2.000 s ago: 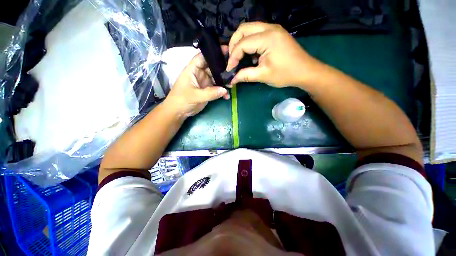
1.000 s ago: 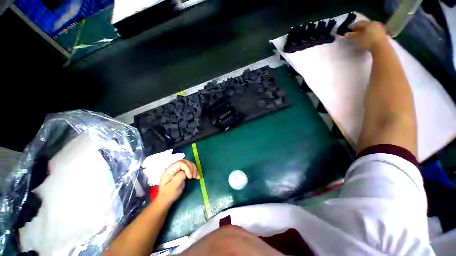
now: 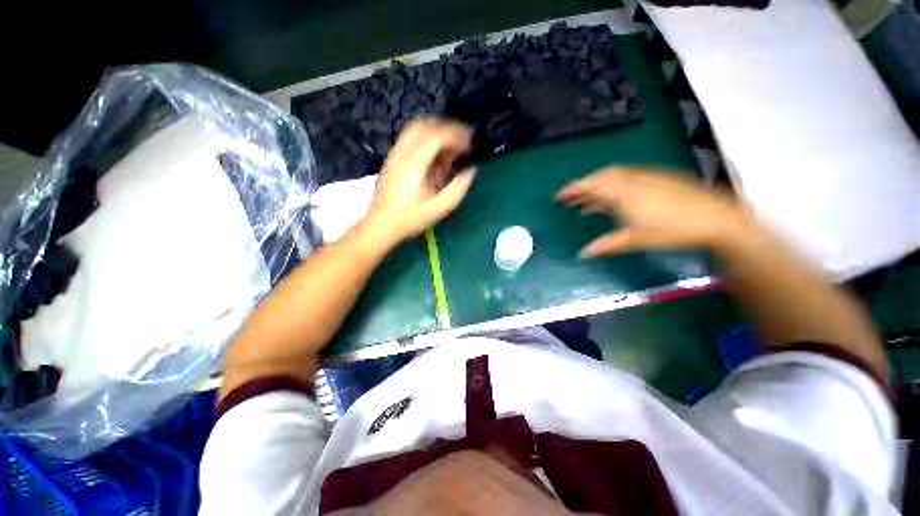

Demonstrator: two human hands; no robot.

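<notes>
My left hand [image 3: 422, 181] is blurred at the near edge of the dark parts tray [image 3: 565, 109], fingers curled; whether it holds something cannot be told. A glossy black housing [image 3: 496, 119] lies on the tray just beyond it. Small matte black inserts [image 3: 388, 106] are heaped on the tray. My right hand [image 3: 646, 210] is open and empty above the green mat, fingers apart and pointing left. The white bottle [image 3: 513, 247] stands on the mat between my hands, left of my right hand.
A clear plastic bag [image 3: 288, 202] with white sheets [image 3: 151, 242] and black parts [image 3: 45, 272] lies at the left. A white wipe [image 3: 343, 207] is beside my left forearm. A white board [image 3: 797, 121] is at the right. A blue crate [image 3: 121, 474] is at the lower left.
My right hand has come back from the black housings at the white board's far end to above the mat. My left hand has moved from beside the yellow-green line forward to the tray.
</notes>
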